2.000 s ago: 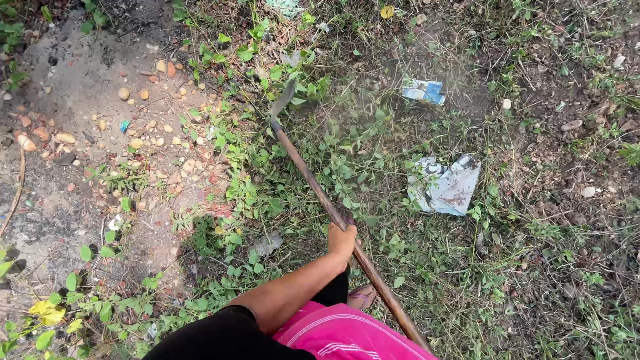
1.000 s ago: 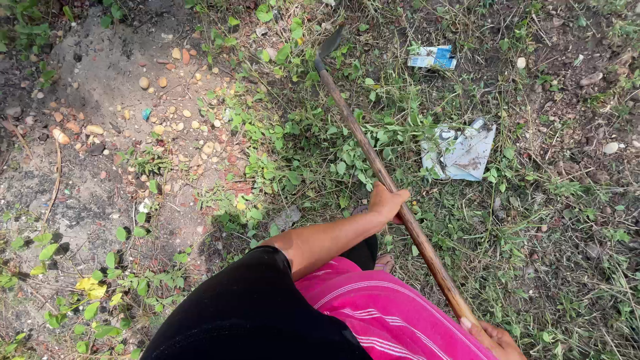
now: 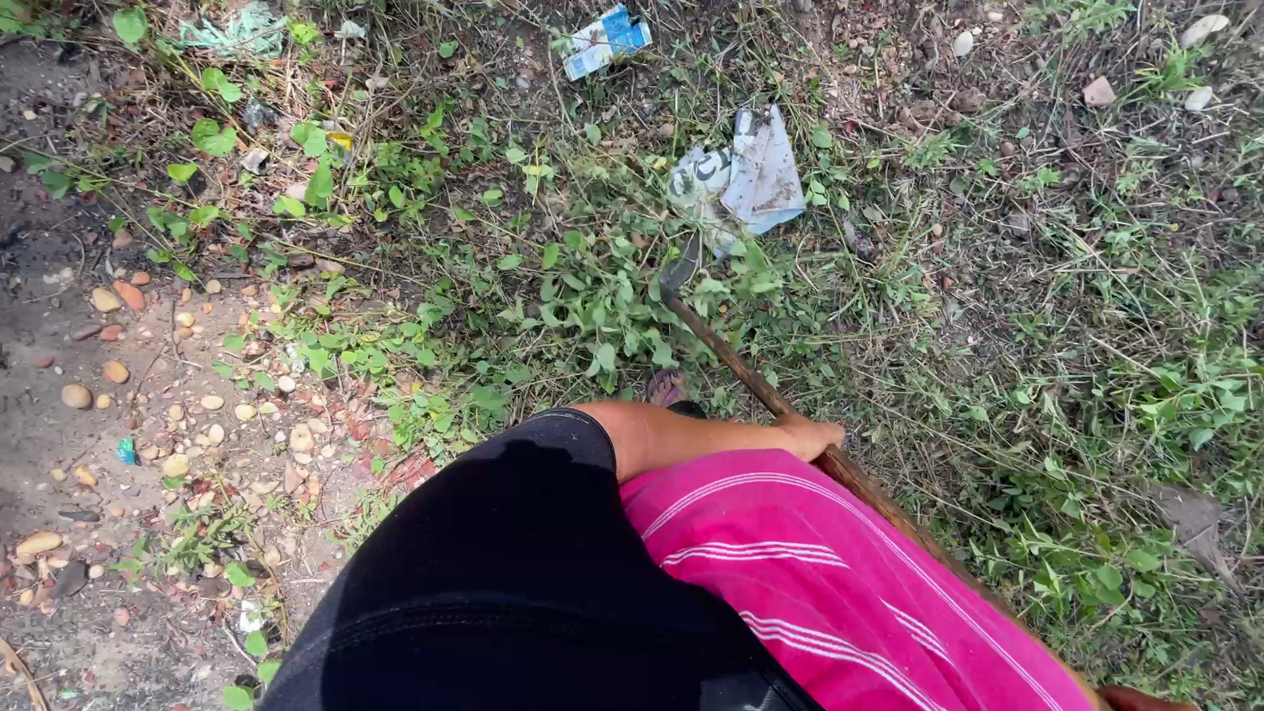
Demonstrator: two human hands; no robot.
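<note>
A long-handled hoe [image 3: 746, 375] slants across the view, its dark metal head [image 3: 681, 267] low among green leafy weeds [image 3: 602, 306], beside a torn, dirty plastic sheet [image 3: 765, 178]. My left hand [image 3: 812, 434] is closed round the middle of the wooden shaft, with my arm reaching across my body. At the bottom right edge, my right hand [image 3: 1136, 699] shows only in part, by the rear end of the shaft; its fingers are cut off by the frame. A pink cloth with white stripes hides part of the shaft.
A blue and white wrapper [image 3: 607, 41] lies at the top. Pebbles [image 3: 77, 396] are scattered over bare soil at left. Pale green shredded plastic [image 3: 237, 32] rests at upper left. My foot in a sandal [image 3: 667, 385] stands among the weeds, and grass covers the right side.
The hoe's head has come nearer to my body, from beyond the leafy weeds to beside the plastic sheet. My left hand stays on the shaft. The view has shifted.
</note>
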